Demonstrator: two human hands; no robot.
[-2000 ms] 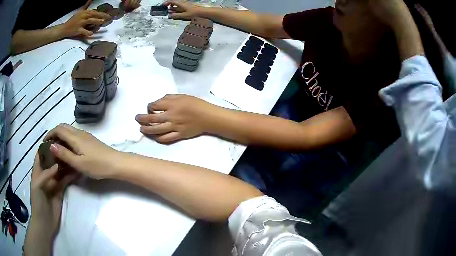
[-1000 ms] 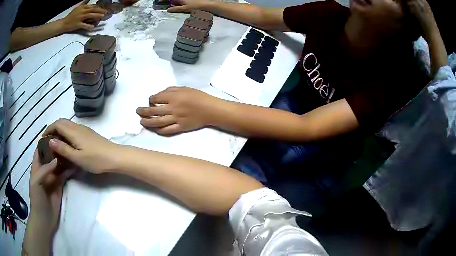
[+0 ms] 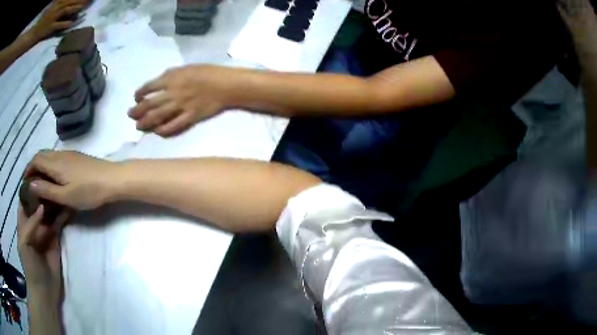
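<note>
My right hand (image 3: 75, 180), with a white sleeve behind it, and my left hand (image 3: 39, 232) meet at the left edge of the view. Between them they hold a brown wood-grain piece (image 3: 27, 196), mostly hidden by the fingers. My right thumb and fingers lie over its top and side; my left fingers are around it from below. Two adjoining stacks of wood-grain pieces (image 3: 64, 95), with brown tops and grey sides, stand on the white marble-pattern table (image 3: 154, 275) beyond my hands.
A neighbour's hand (image 3: 177, 98) rests on the table beyond my forearm. Black pads (image 3: 298, 19) on a white sheet and another stack (image 3: 195, 16) are at the top. Another hand (image 3: 59, 16) is top left. Keys (image 3: 10, 304) and a black oval object (image 3: 12, 280) lie bottom left. Black strips run along the left.
The view has turned right and down, so the table's things appear further left and higher. My hands keep hold of the piece. The person at the right edge appears shifted and blurred.
</note>
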